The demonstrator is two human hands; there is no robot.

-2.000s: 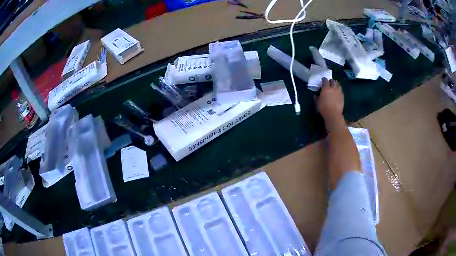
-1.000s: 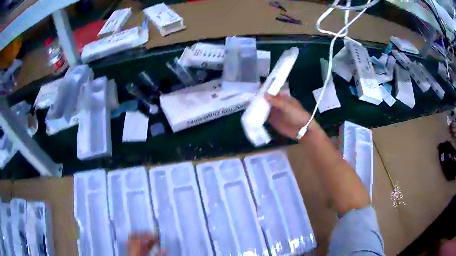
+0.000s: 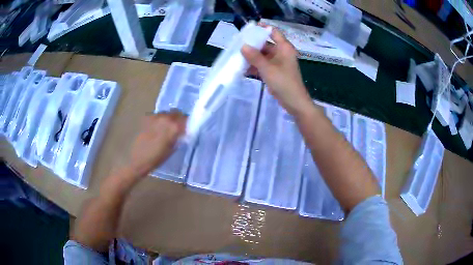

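A long white bar with a grey slot, seemingly the main unit (image 3: 217, 85), is tilted and blurred above the trays. My right hand (image 3: 275, 64) grips its upper end. My left hand (image 3: 162, 135) is blurred, with curled fingers at the bar's lower end; whether it grips the bar is unclear. Below lie several translucent white inner trays in a row, one of them an inner tray (image 3: 220, 150) with a long slot. The bar and my hands hide parts of the left trays. No contents can be made out in their long slots.
At left, several trays stand close together, two with a black cable (image 3: 89, 132). A separate tray (image 3: 424, 173) lies at right. Behind runs the green belt (image 3: 321, 85) with a printed carton (image 3: 316, 49), clear trays and leaflets. A white post (image 3: 127, 31) stands at back left; a white cable hangs at right.
The view has swung left. My right hand has carried the white bar from the belt to above the trays. My left hand has come up to the bar's lower end.
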